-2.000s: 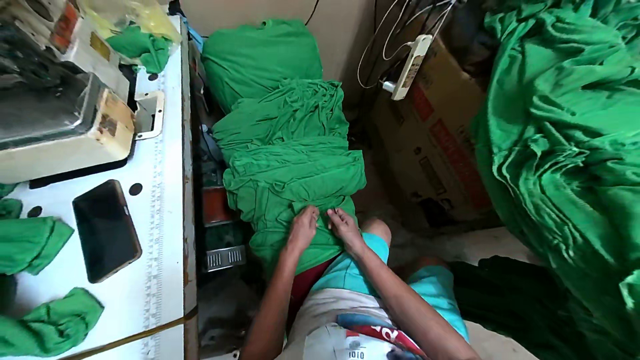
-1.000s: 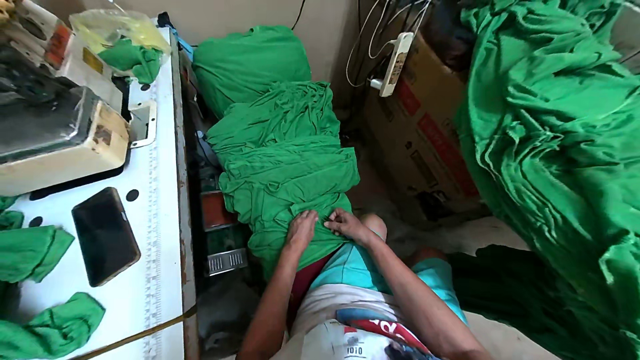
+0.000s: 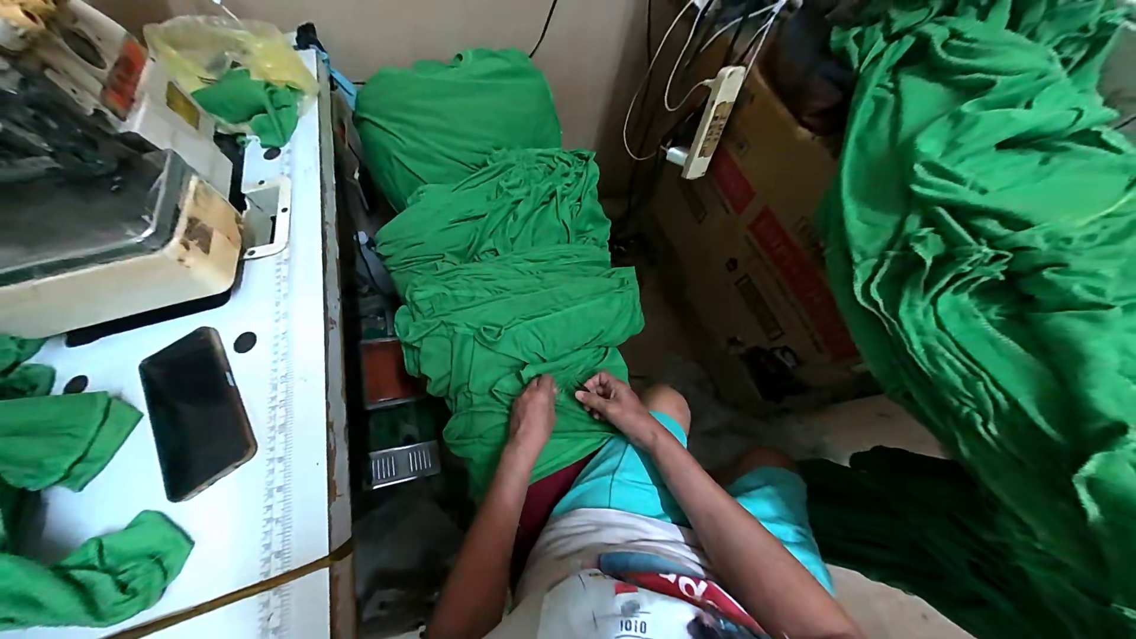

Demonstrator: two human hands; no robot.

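Note:
Green fabric [image 3: 524,293] lies in gathered folds over my lap and stretches away toward the wall. Both hands rest at its near end, a little apart. My left hand [image 3: 534,410] has its fingers bent down on the cloth, seemingly pinching it. Just right of it, my right hand [image 3: 612,401] has thumb and forefinger close together over the cloth; whether fabric is between them is too small to tell. A rounded green cloth bundle [image 3: 457,115] sits behind the folds, against the wall.
At left, a white sewing table [image 3: 297,373] carries a sewing machine [image 3: 115,231], a smartphone [image 3: 197,413], green cloth pieces [image 3: 98,568] and a yellowish plastic bag [image 3: 240,53]. A power strip [image 3: 714,122] hangs by a cardboard box [image 3: 754,240]. More green fabric [image 3: 1003,231] hangs at right.
My hands stay at the near end of the cloth, with only small finger movements. The view has shifted slightly.

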